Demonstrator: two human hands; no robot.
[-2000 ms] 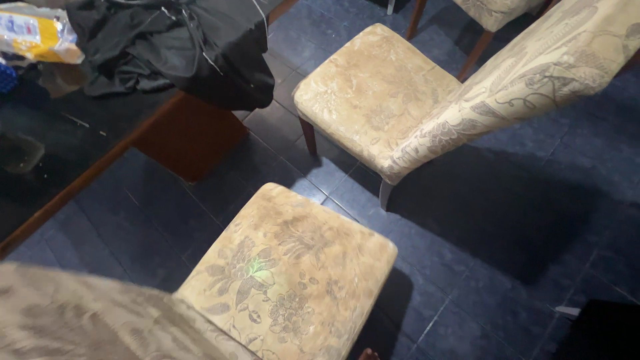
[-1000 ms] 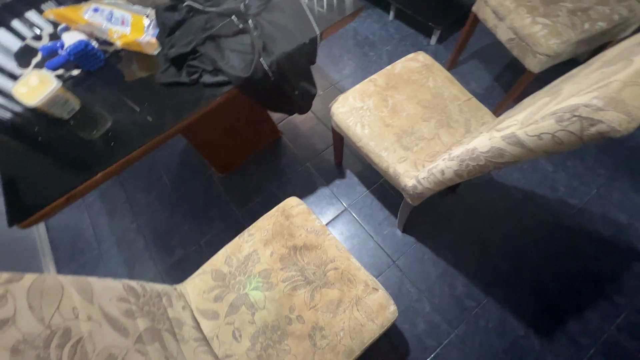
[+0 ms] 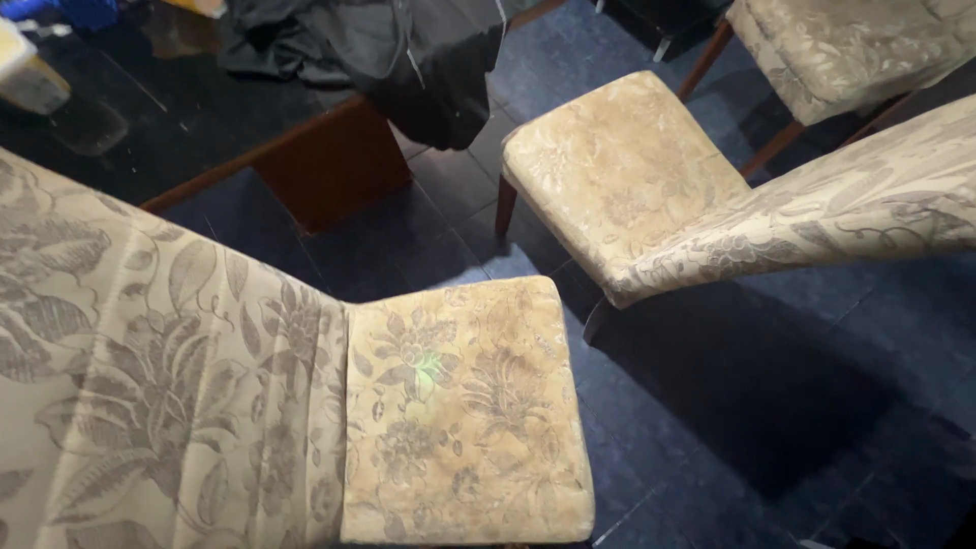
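Observation:
Neither my left hand nor my right hand is in view, so what they hold cannot be seen. Nearest to me stands an upholstered chair with a floral pattern; its seat (image 3: 473, 412) faces up at the lower middle, with brownish stains and a small green light spot. Its tall backrest (image 3: 168, 381) fills the lower left. A second floral chair (image 3: 625, 160) stands at the upper right, its back leaning toward the right edge. The two chairs are apart.
A dark glossy table (image 3: 183, 114) with a brown wooden base (image 3: 335, 168) lies at the upper left. Black cloth (image 3: 366, 46) hangs over its edge beside a plastic tub (image 3: 30, 72). Another patterned chair (image 3: 854, 53) is at the upper right. Blue floor tiles (image 3: 686, 488) lie beneath.
The near chair has turned relative to the other chair, and its backrest now fills more of the left side. The view has also shifted.

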